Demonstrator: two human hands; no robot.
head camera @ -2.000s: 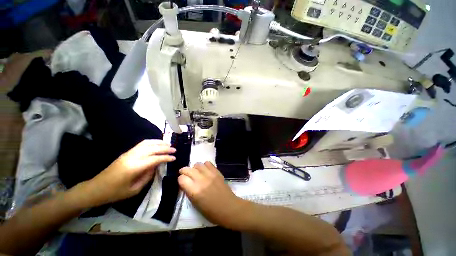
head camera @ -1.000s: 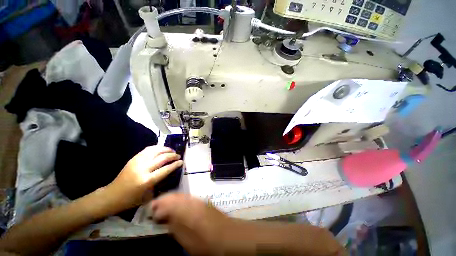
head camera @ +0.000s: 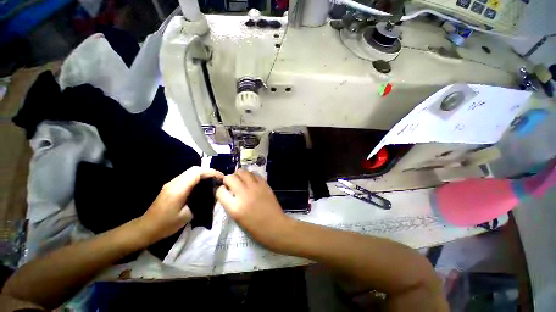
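The black and white garment [head camera: 140,152] lies left of the sewing machine [head camera: 317,73] and runs up to its needle area. A black strip [head camera: 202,204] lies along the garment's right edge, partly under my hands. My left hand [head camera: 177,204] holds the cloth edge just in front of the presser foot [head camera: 235,157], thumb and fingertips together. My right hand [head camera: 247,201] touches my left fingertips and pinches the same edge. The fingertips hide exactly what is pinched.
A black phone [head camera: 288,170] lies on the machine bed, with a short black piece [head camera: 318,181] and thread snips [head camera: 364,194] to its right. A pink object [head camera: 475,201] is at the right. A paper note [head camera: 454,125] hangs on the machine arm.
My right hand has moved up and forward from the table's front edge to meet my left fingertips. My left hand has closed its fingers on the cloth. The camera view has shifted slightly.
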